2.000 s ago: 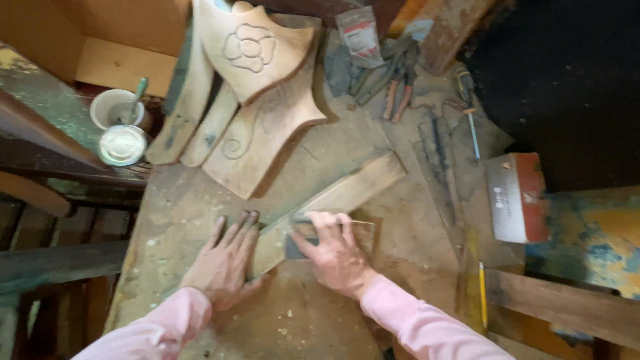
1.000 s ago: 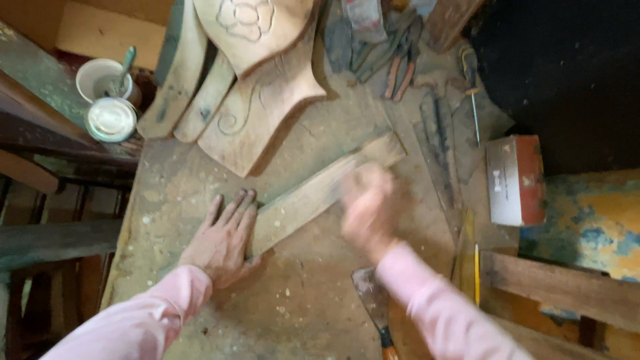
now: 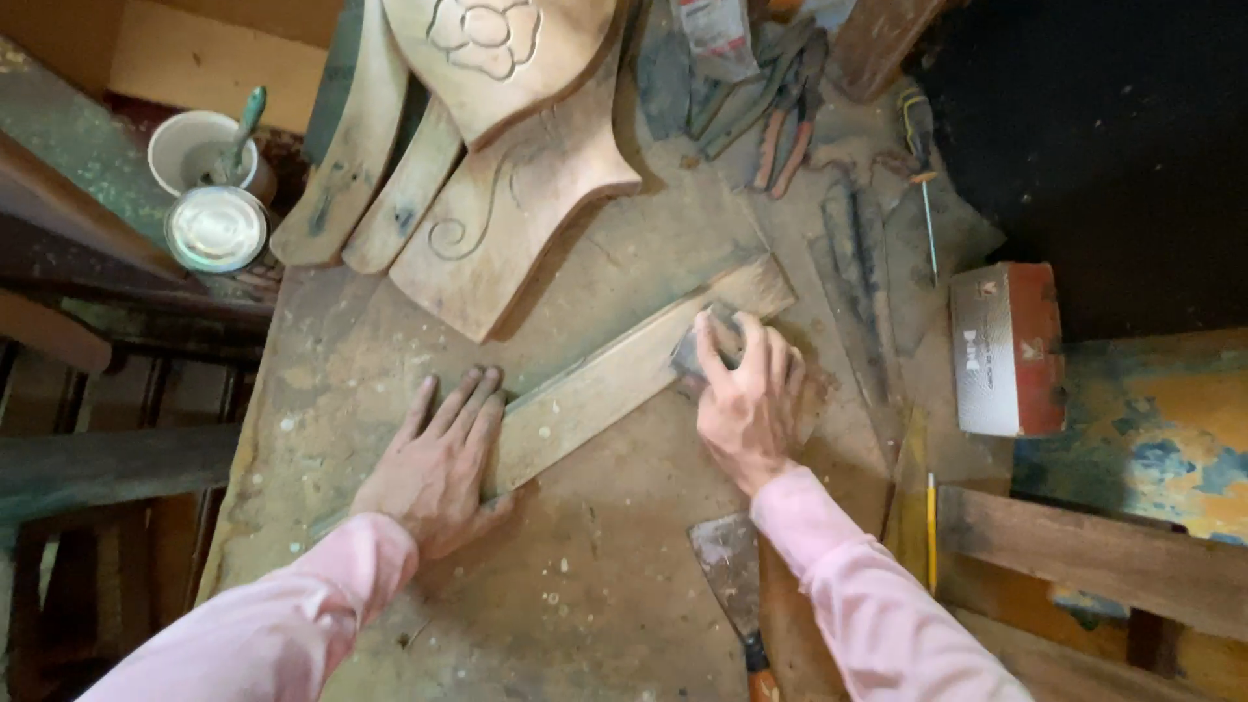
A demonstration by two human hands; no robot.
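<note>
A flat wooden strip lies diagonally on the worn workbench. My left hand rests with fingers spread over the strip's lower left end, its thumb by the lower edge. My right hand grips a dark block or folded abrasive sheet against the strip near its upper right end; the fingers hide part of it. Below my right forearm lies a putty knife with a wide metal blade and an orange handle, partly covered by the sleeve's side.
Carved wooden panels and curved wooden pieces lie at the upper left, near a tub with a brush and a can. Pliers, a screwdriver, a box and a yellow pencil are at right.
My right hand has moved from the middle of the strip to near its upper right end. The putty knife, not visible in the oldest frame, shows now. My left hand stays on the lower left end.
</note>
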